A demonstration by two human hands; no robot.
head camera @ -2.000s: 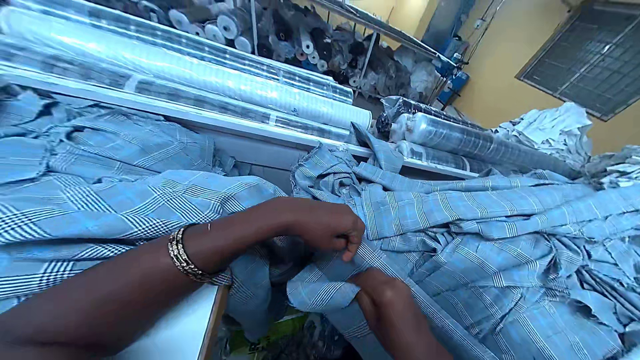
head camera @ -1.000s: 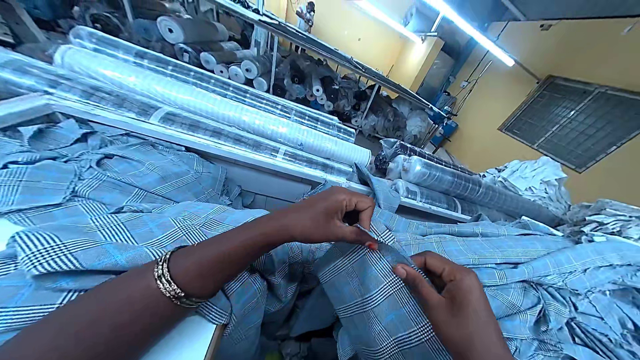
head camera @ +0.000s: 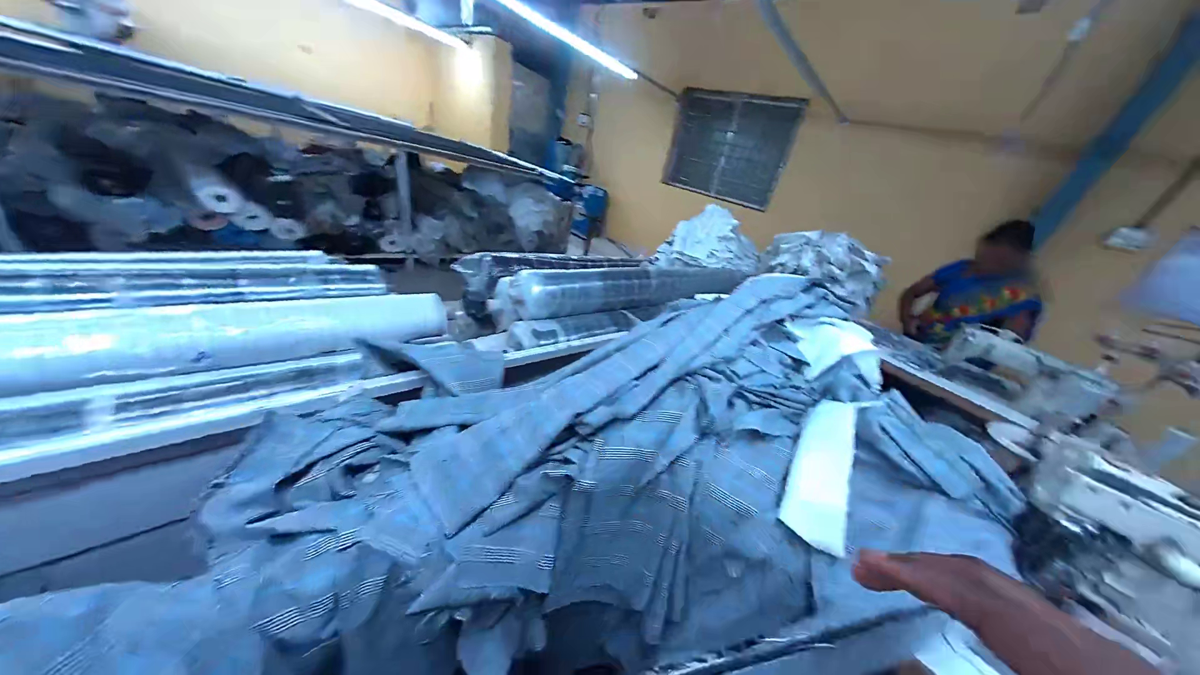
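A large heap of grey-blue checked fabric pieces [head camera: 600, 506] fills the middle of the head view. At the lower right is one hand, which looks like my right hand [head camera: 984, 600], blurred, fingers pointing left over the heap's near right edge; I cannot tell whether its fingers are apart or hold anything. Just beyond its fingertips lies a white strip [head camera: 823, 478] on the fabric. My left hand is out of the frame.
Plastic-wrapped fabric rolls [head camera: 206, 342] lie at left beyond a white table edge [head camera: 216, 412], with more wrapped rolls [head camera: 619, 291] behind the heap. Sewing machines [head camera: 1106, 497] stand along the right. A person [head camera: 980, 286] is at the far right. Stacked bundles [head camera: 825, 267] sit behind.
The view has swung right. My left hand, which was at the fabric with the right one, has left the frame. The checked piece between both hands is no longer held up in view.
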